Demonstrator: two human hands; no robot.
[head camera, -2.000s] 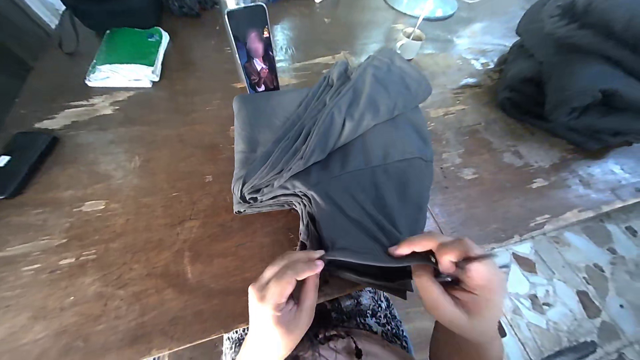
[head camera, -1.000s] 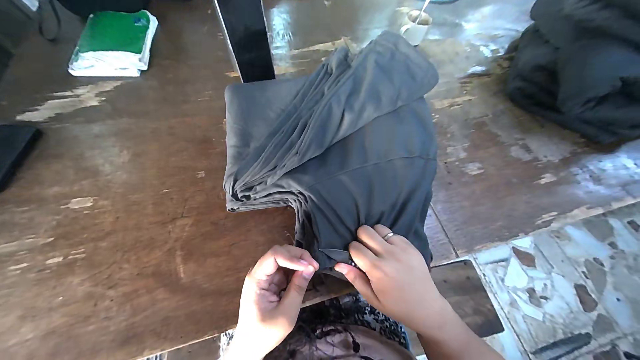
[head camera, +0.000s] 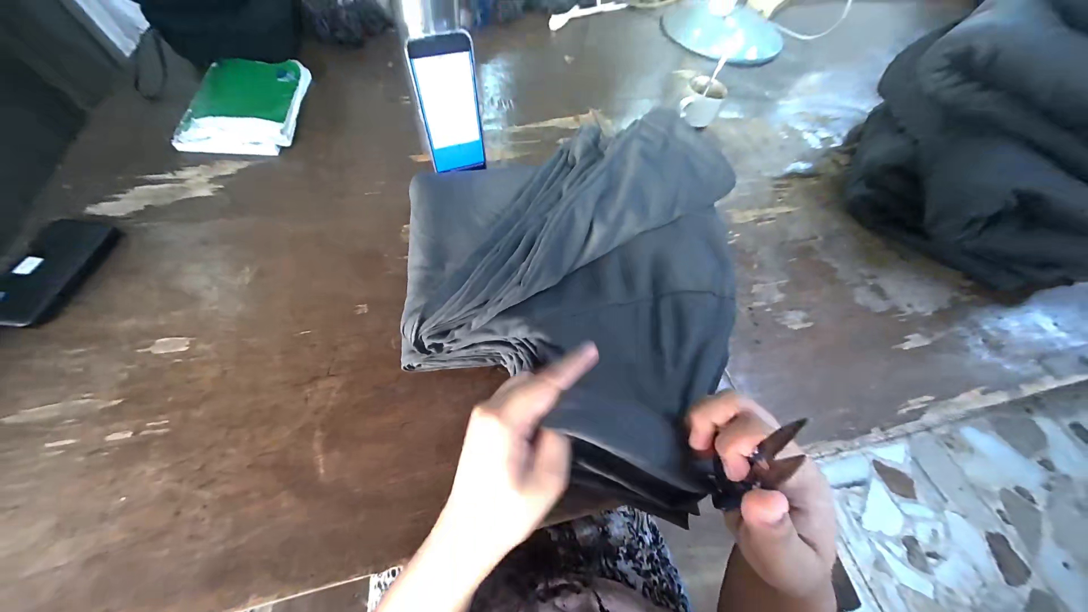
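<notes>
A folded stack of dark grey cloth (head camera: 595, 255) lies across the wooden table, and its lower end hangs over the near edge. My right hand (head camera: 765, 484) is closed around small thread snips (head camera: 769, 459), their two pointed blades apart and pointing up to the right, beside the cloth's lower right corner. My left hand (head camera: 518, 450) is over the lower left side of the cloth, index finger extended and thumb apart, slightly blurred, with nothing seen in it. Whether its fingertip touches the fabric I cannot tell.
A lit smartphone (head camera: 446, 102) stands upright behind the cloth. A small white cup (head camera: 704, 100) and a lamp base (head camera: 722, 32) are farther back. Dark fabric (head camera: 977, 153) is heaped at right. On the left are a green-and-white packet (head camera: 246, 106) and a black device (head camera: 55, 270).
My left hand has let go of the cloth's edge, its index finger now extended. My right hand has moved right, off the cloth's edge, and the snips' blades now show plainly.
</notes>
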